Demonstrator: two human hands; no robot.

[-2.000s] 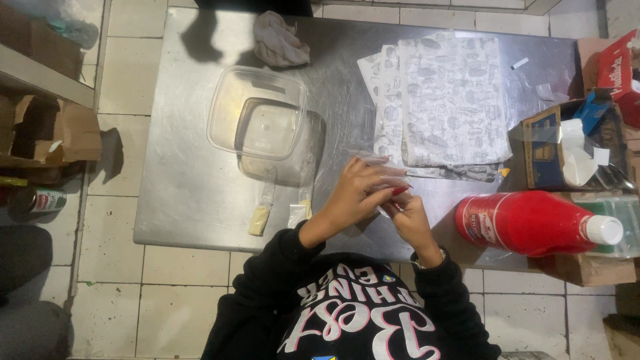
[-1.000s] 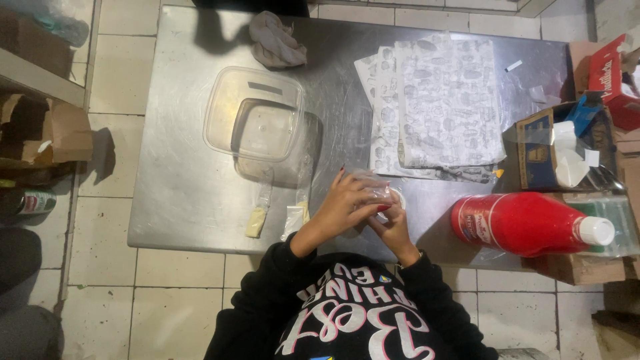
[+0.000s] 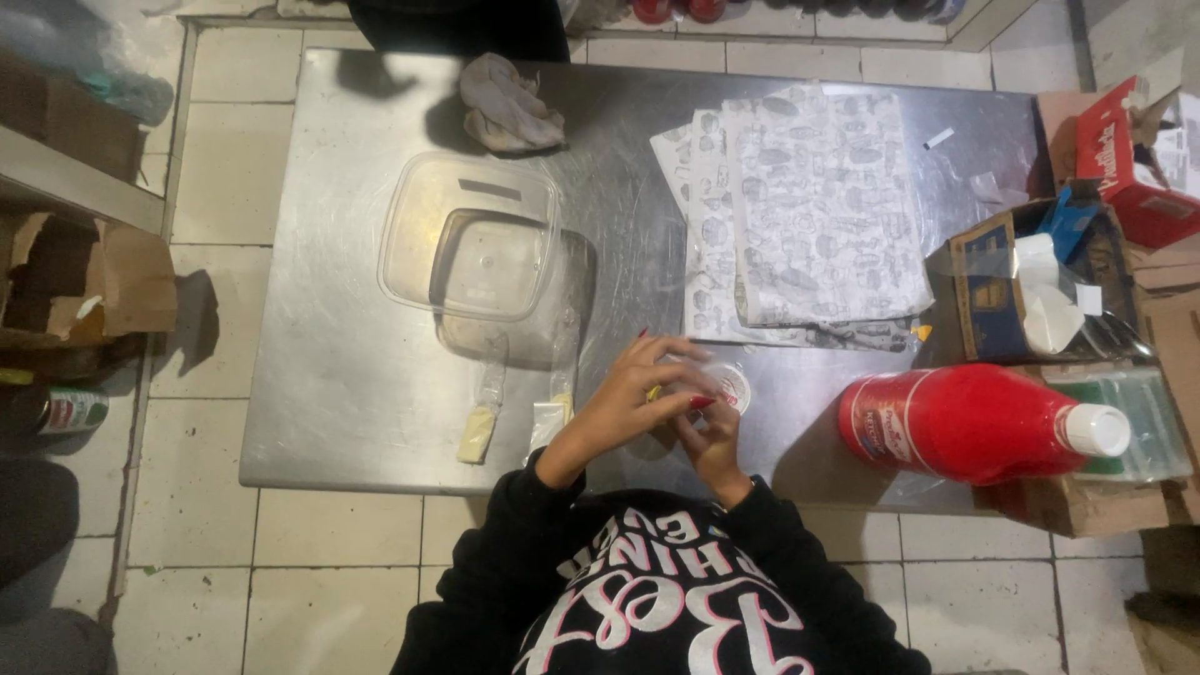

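My left hand (image 3: 647, 394) is over the near edge of the steel table, palm down, its blurred fingers reaching across my right hand (image 3: 711, 439). The fingertips of both hands meet around something small and clear, like thin plastic; its shape is hidden. Just beyond my right fingertips shows a round white piece with red print (image 3: 729, 386); whether it is held or lies on the table is unclear. Left of my left hand lie a narrow clear plastic bag with pale yellow contents (image 3: 477, 433) and a similar one (image 3: 547, 424), partly behind my wrist.
A clear plastic container (image 3: 487, 262) stands at the left, a crumpled cloth (image 3: 509, 105) behind it. Printed paper sheets (image 3: 830, 206) lie beyond my hands. At the right are a large red ketchup bottle (image 3: 966, 422), an open blue cardboard box (image 3: 986, 286) and a red box (image 3: 1139, 202).
My hands have stayed together, and their fingers have shifted around the clear plastic. The round white piece shows more beyond my right fingertips than it did two seconds ago.
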